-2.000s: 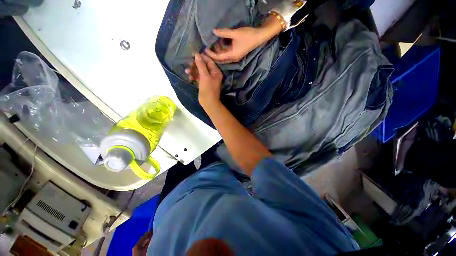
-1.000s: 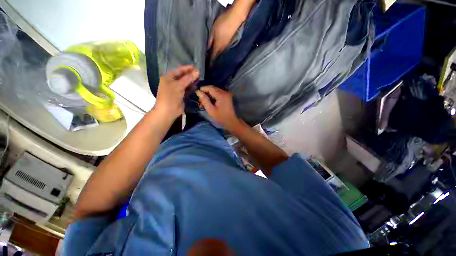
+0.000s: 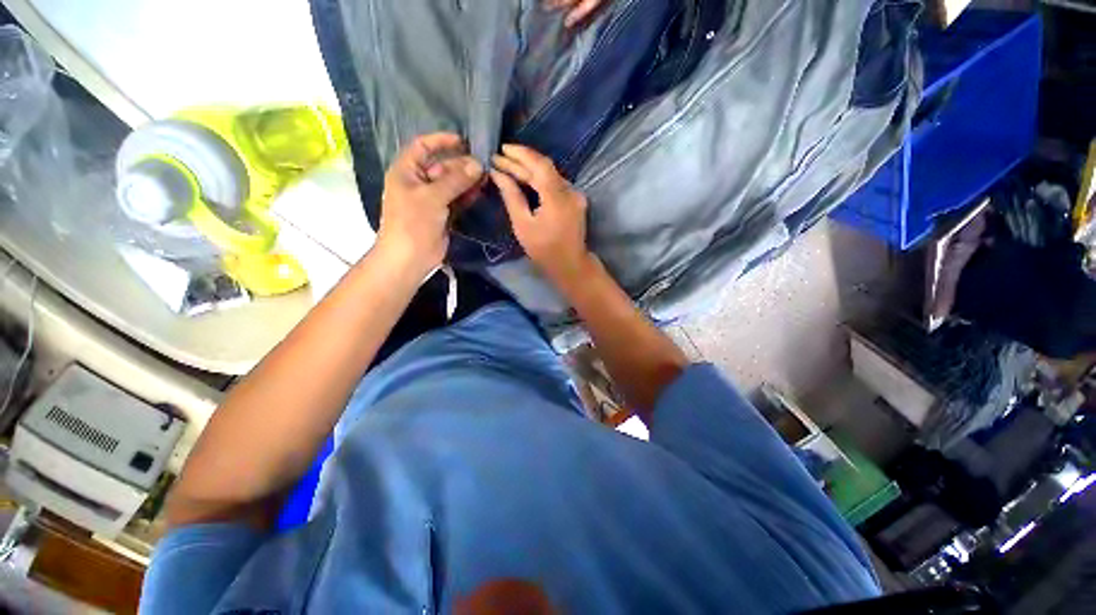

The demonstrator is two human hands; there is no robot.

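A large pile of grey garments with dark blue edges lies in front of me, partly on the white table. My left hand and my right hand meet at its near side, fingertips almost touching. Both pinch the grey cloth between thumb and fingers. Whatever small detail is between the fingertips is too small to tell. The garment's far part is cut off by the top edge.
Another person's fingers touch the garments at the top edge. A yellow-green bottle lies on the white table at left, near clear plastic. A blue crate stands at right, a beige box at lower left.
My left hand has come up from the lower left to join my right hand at the cloth. The other person's hand has moved back to the top edge. The view has shifted.
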